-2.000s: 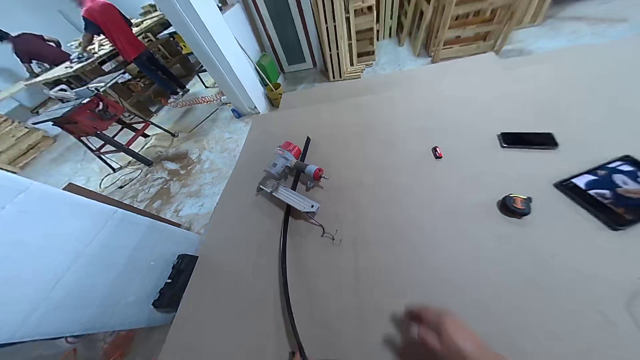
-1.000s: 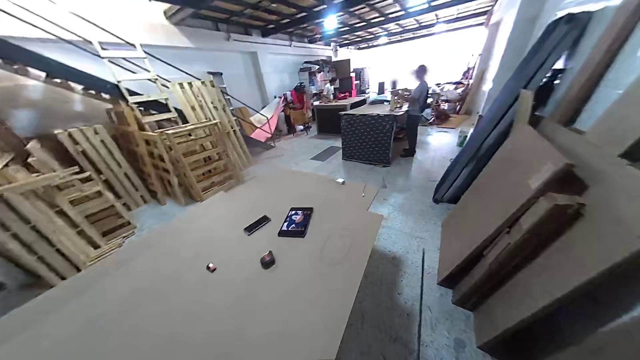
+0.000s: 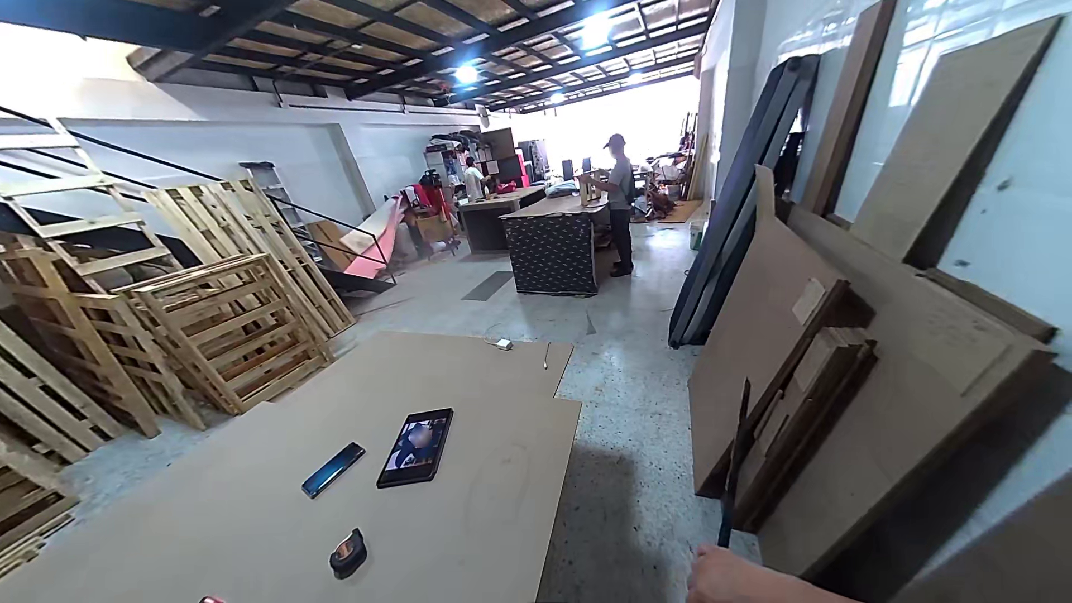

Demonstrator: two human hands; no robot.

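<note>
At the bottom right, my right hand is closed around the lower end of a thin black strip. The strip stands roughly upright from the fist, in front of boards leaning at the wall. My left hand is out of view. On the brown board tabletop to the left lie a tape measure, a smartphone and a tablet with a lit screen. Part of a small red object shows at the bottom edge.
Wooden pallets and frames stand at the left. Large boards and long dark padded panels lean at the right. A person stands by a patterned, dark-covered workbench; another person is farther back. A white adapter lies on the tabletop's far part.
The view has swung far round from the tabletop with the air tool and black strip. My right hand, out of view one second ago, now shows at the bottom right, holding a black strip.
</note>
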